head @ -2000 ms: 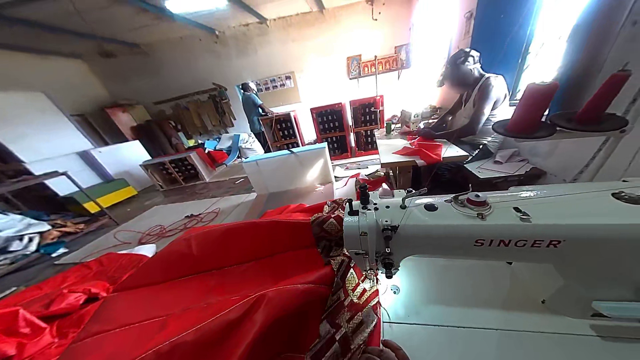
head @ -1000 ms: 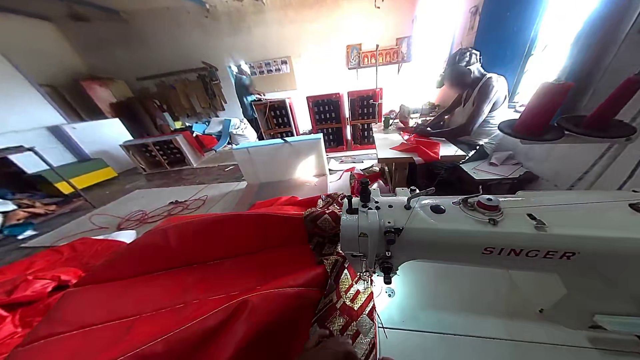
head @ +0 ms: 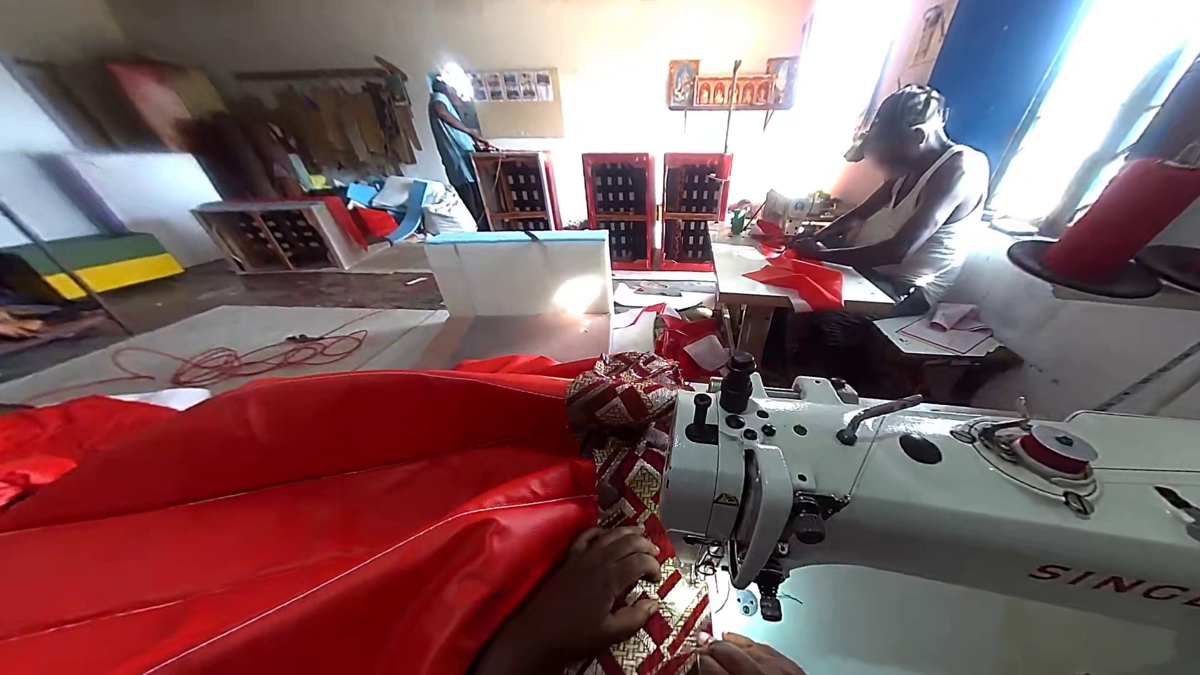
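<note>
A white Singer sewing machine (head: 900,497) stands at the right. A large piece of red vinyl-like material (head: 328,506) with pale stitch lines spreads over the left and middle. Joined to it runs a patterned red, white and gold fabric (head: 656,609), which passes left of the needle area. My left hand (head: 600,591) presses on this fabric, fingers bent, near the seam with the red material. At the bottom edge, my right hand (head: 745,656) touches the fabric's right edge with its fingertips; most of it is cut off by the frame.
Red thread cones (head: 1116,225) stand at the upper right. Beyond the machine, a person (head: 914,197) works with red material at a table (head: 741,277). Another person (head: 455,141) stands near framed panels (head: 619,202) at the back. A red cable (head: 234,361) lies coiled at the left.
My left hand has come into fuller view on the patterned fabric, and my right fingertips show at the bottom edge. The view has shifted somewhat.
</note>
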